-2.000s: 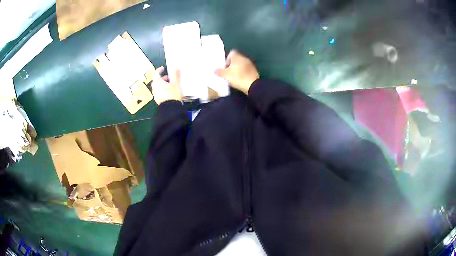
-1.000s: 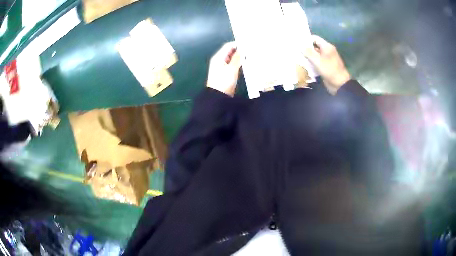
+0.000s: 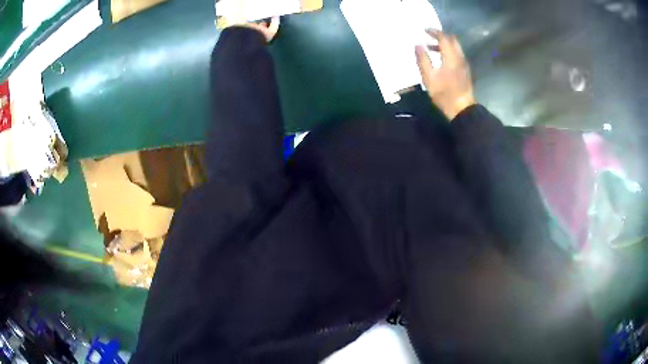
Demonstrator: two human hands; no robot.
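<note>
A white carton blank (image 3: 263, 8) with brown edges is at the top edge of the view, partly cut off. My left hand (image 3: 266, 28) is at its near edge, with fingers partly hidden, and appears to grip it. More white carton blanks (image 3: 387, 43) lie on the green bench to the right, overexposed, so their number is unclear. My right hand (image 3: 447, 75) rests at their right edge with thumb and fingers apart.
A brown board (image 3: 135, 7) and a white strip (image 3: 60, 39) are at the upper left. A torn brown cardboard box (image 3: 128, 192) is below the bench. A small roll (image 3: 577, 79) lies at the right. A pink bag (image 3: 561, 178) is by my right side.
My left hand has left the larger blanks and moved left and away. The separate blank has moved from the left part of the bench to the top edge. My right hand stays at the larger blanks.
</note>
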